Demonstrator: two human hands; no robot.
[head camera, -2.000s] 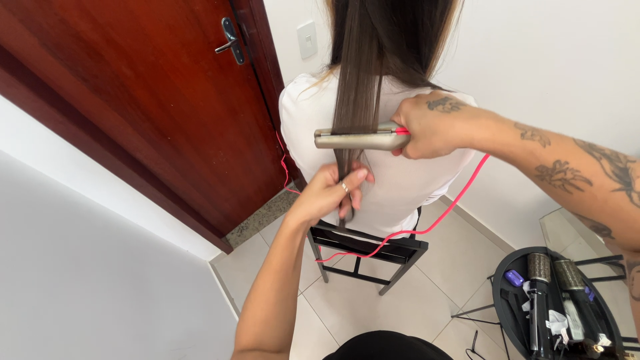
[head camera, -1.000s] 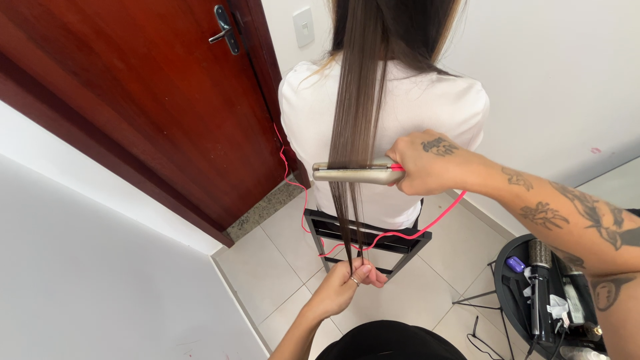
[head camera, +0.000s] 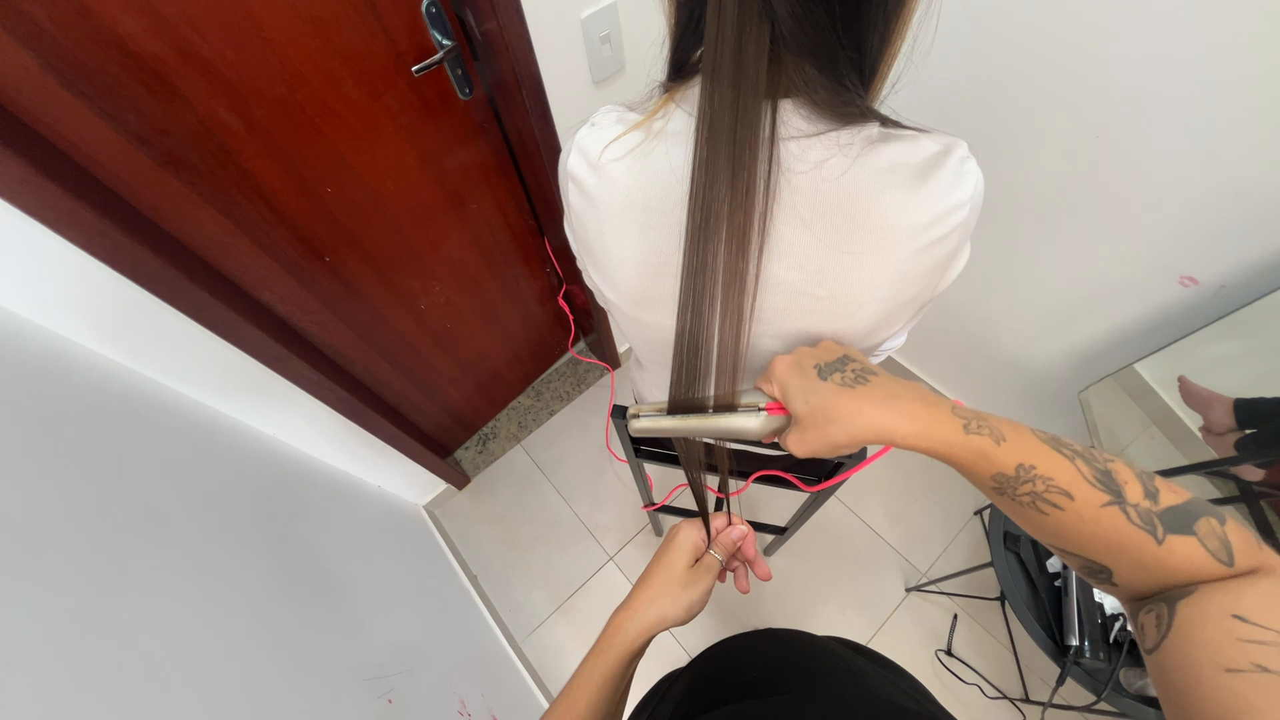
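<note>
A seated person in a white top (head camera: 860, 230) has their back to me. A long, straight section of brown hair (head camera: 722, 220) hangs down the middle of that back. My right hand (head camera: 825, 400) grips a light metallic flat iron (head camera: 690, 418), its plates closed across the section near its lower part. Below the iron, my left hand (head camera: 705, 565), with a ring on one finger, pinches the thin hair ends between thumb and fingers. A pink cord (head camera: 800, 480) runs from the iron's handle, behind the hair.
A dark chair (head camera: 820, 468) is under the person. A round black table (head camera: 1020, 600) with styling tools stands at the lower right, near a mirror (head camera: 1150, 420). A red-brown wooden door (head camera: 300, 200) is at the left. The pink cord also trails beside its frame.
My right hand has drawn the flat iron down the hair section, from mid-back to the chair's backrest. My left hand has moved down from just under the iron to the hair ends.
</note>
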